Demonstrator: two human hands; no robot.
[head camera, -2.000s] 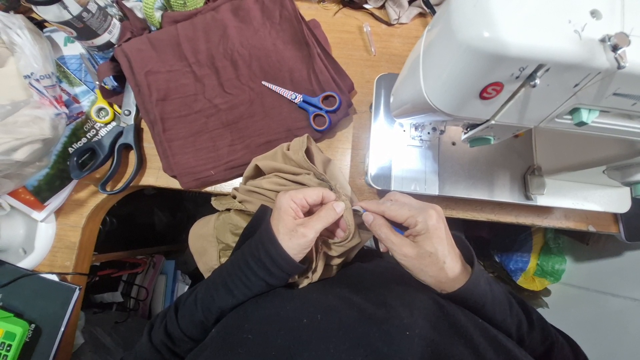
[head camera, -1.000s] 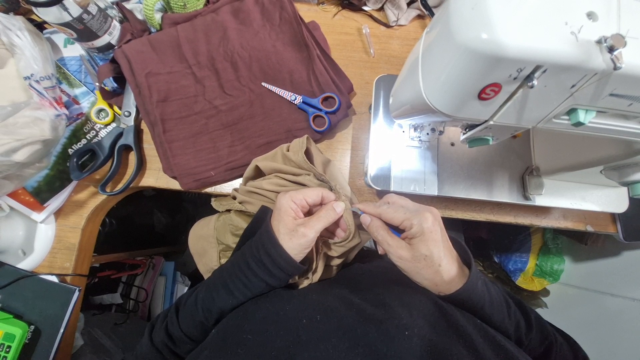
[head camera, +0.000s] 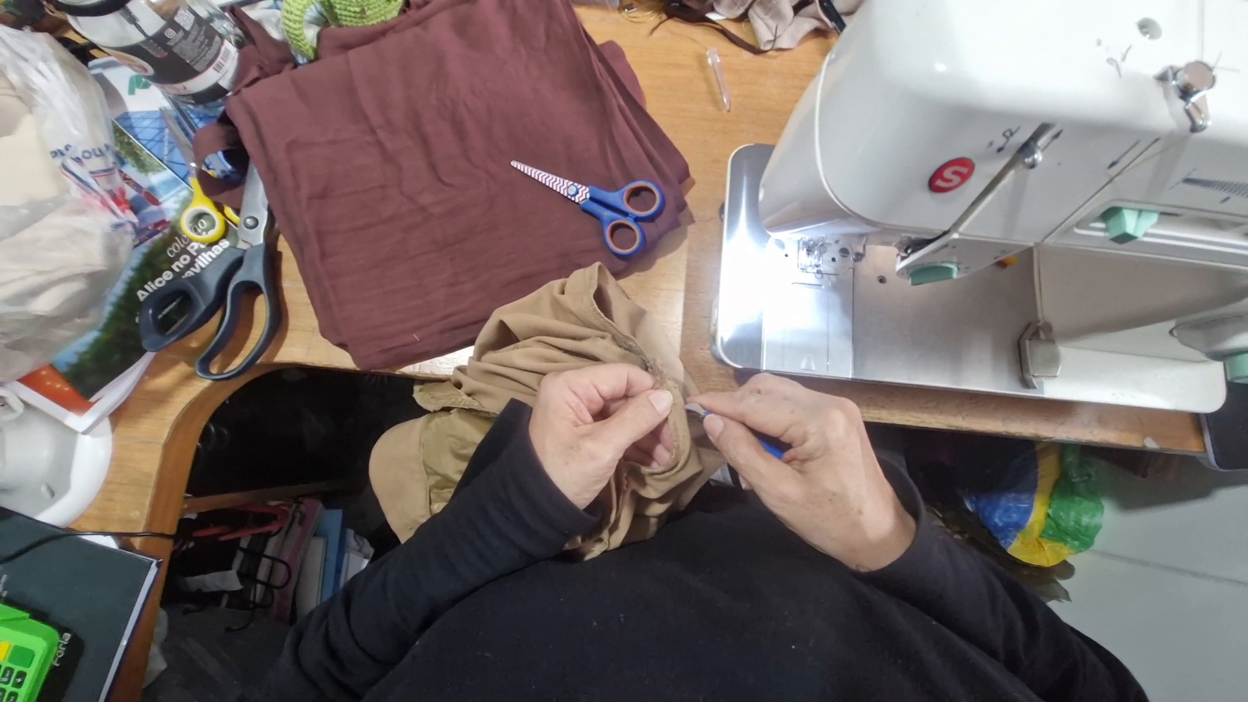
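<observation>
A khaki garment (head camera: 546, 331) lies bunched over my lap and the table's front edge. My left hand (head camera: 600, 429) pinches its seam between thumb and fingers. Close by on the right, my right hand (head camera: 809, 458) grips a small blue-handled tool (head camera: 769, 448) whose short metal tip points at the seam; most of the tool is hidden by my fingers, so its kind is unclear. Beyond my hands, small blue-handled scissors (head camera: 619, 210) rest on a folded maroon cloth (head camera: 439, 185). A white sewing machine (head camera: 877, 127) stands to the right, its lamp lighting the needle plate.
Large dark-handled scissors (head camera: 244, 283) and small yellow-handled scissors (head camera: 203, 216) lie at the left beside a plastic bag (head camera: 58, 195) and a jar (head camera: 171, 49). A small clear tube (head camera: 719, 80) is on the wooden table (head camera: 702, 229). A green calculator (head camera: 24, 648) sits at lower left.
</observation>
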